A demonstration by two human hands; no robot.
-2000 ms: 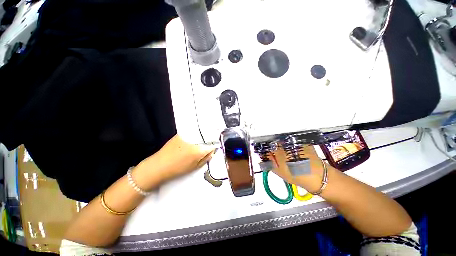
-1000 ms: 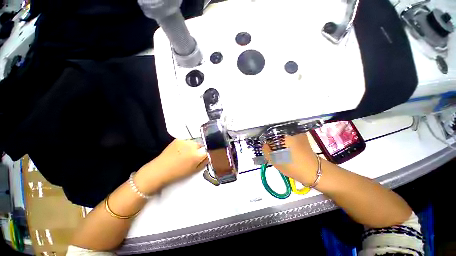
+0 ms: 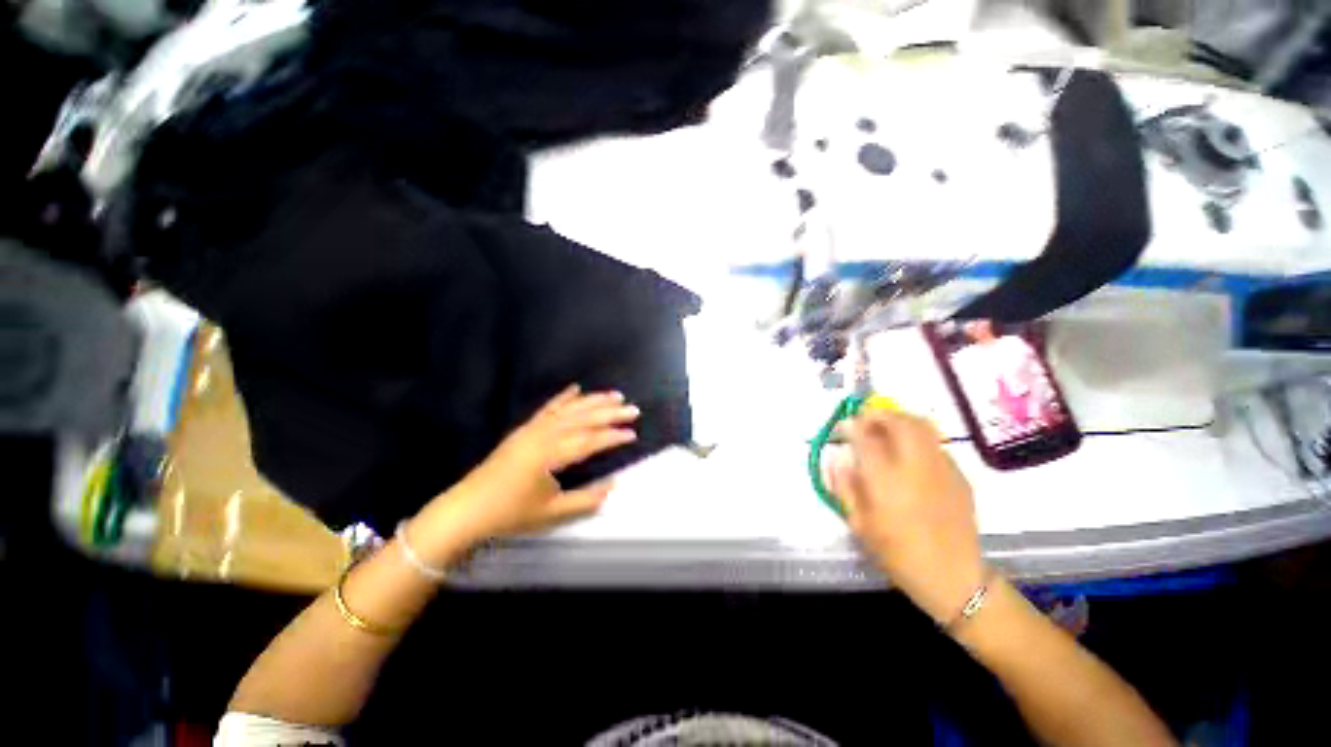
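Observation:
The black garment piece [image 3: 438,321] lies spread on the white table at the left and centre, with its narrow end toward the machine. My left hand [image 3: 548,464] rests on its lower right part, fingers spread, not pinching it. The fabric scissors [image 3: 822,453] lie below the machine's needle end, with a green and a yellow handle loop. My right hand [image 3: 908,493] is closed around these loops, somewhat blurred. The scissors' blades are hard to make out.
The white sewing machine [image 3: 963,204] stands behind my right hand, a black fabric strip [image 3: 1102,190] over its arm. A dark red smartphone [image 3: 1007,391] lies right of my right hand. Brown taped panel [image 3: 241,482] at lower left.
My hands have left the machine's needle area: the left moved onto the garment piece, the right onto the scissors' handles. The view has drawn back, so the machine shows smaller and farther away.

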